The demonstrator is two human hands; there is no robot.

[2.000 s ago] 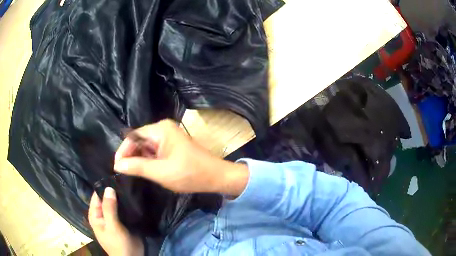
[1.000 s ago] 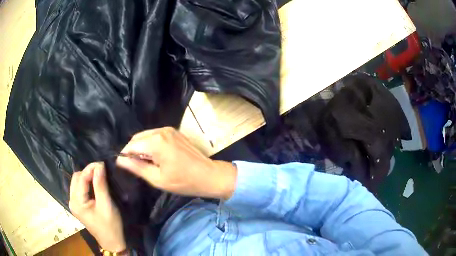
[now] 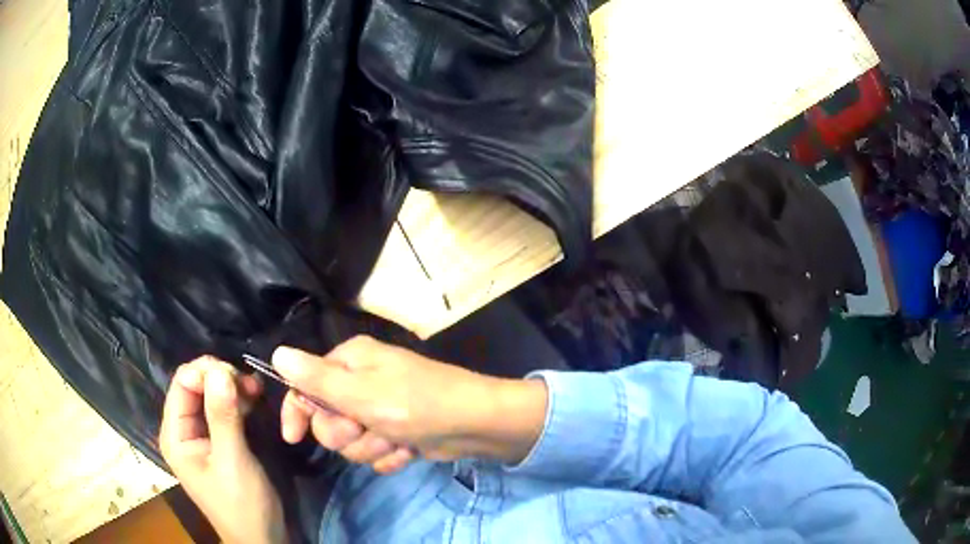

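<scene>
A shiny black leather-look jacket (image 3: 202, 202) lies wrinkled over the table and reaches down to the wearer's front. My right hand (image 3: 367, 404) holds small silver snips (image 3: 264, 370), their narrow points showing past the thumb and aimed at my left hand. My left hand (image 3: 218, 430) is at the lower left, thumb and fingers pinched together at the dark cloth. What exactly is between the left fingertips is too small to tell. The snips' points are close to the left fingertips, with a small gap.
The pale wooden table (image 3: 702, 96) has a thin dark line near its front edge. Below the edge are a dark brown garment (image 3: 755, 255), patterned cloth (image 3: 925, 149), a red item (image 3: 846, 117), a blue item (image 3: 915, 266) and green floor (image 3: 883, 372) with a pale scrap.
My right hand has turned and lowered, and the snips' points now show clearly. My left hand has shifted slightly from a second ago. The near part of the jacket has changed its folds.
</scene>
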